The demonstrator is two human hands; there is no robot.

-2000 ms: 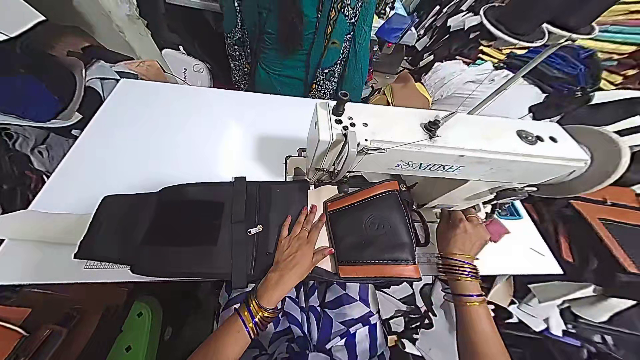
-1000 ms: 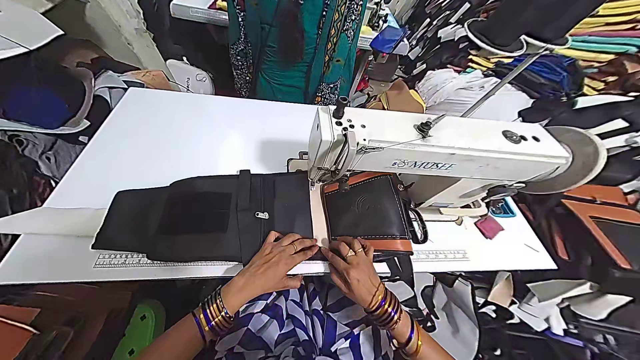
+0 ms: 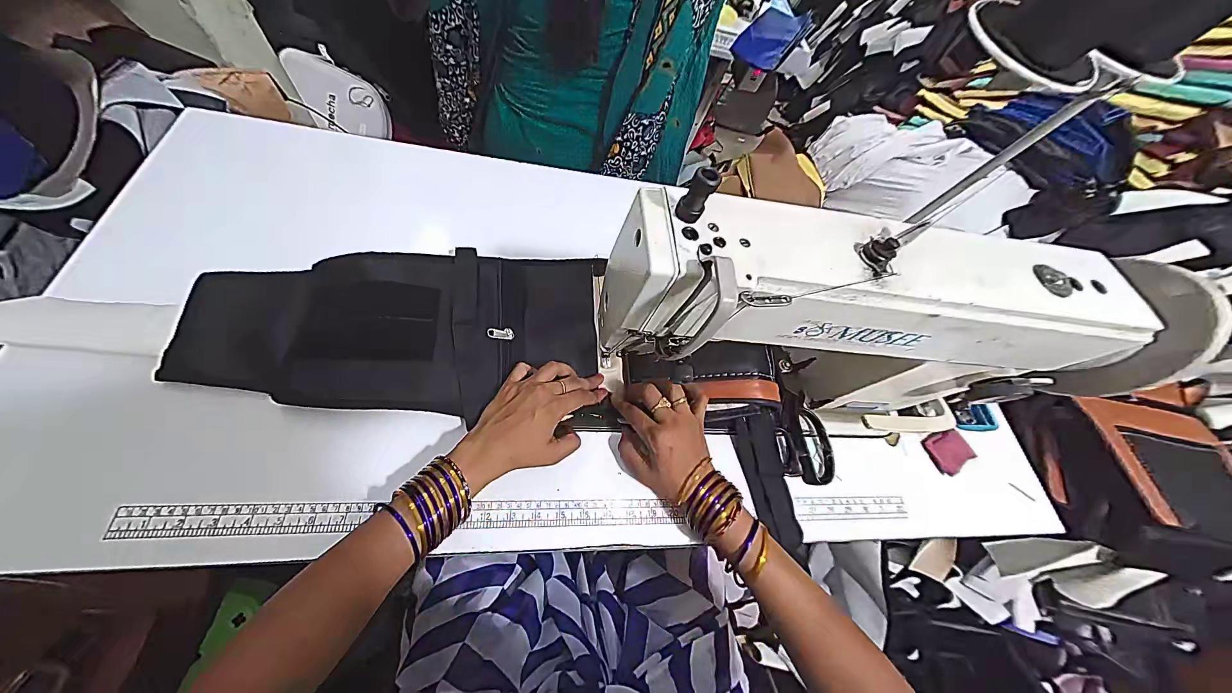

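A white industrial sewing machine stands over a white table. Black fabric panels with a zipper lie left of its needle area. A black leather-like piece with a tan band lies partly beneath the machine arm. My left hand rests on the right lower edge of the black fabric, fingers pointing at the needle area. Close beside it, my right hand presses the near edge of the black and tan piece, fingers bent. A pale strip shows between the two parts. The needle tip is hard to make out.
A printed ruler scale runs along the table's front edge. Black straps hang over that edge at the right. A maroon scrap lies near the right end. A person in teal clothing stands behind the table. Fabric scraps lie at the lower right.
My right hand has come left from beneath the machine arm to the work beside my left hand. The black and tan piece now lies further under the machine arm, with less of it showing.
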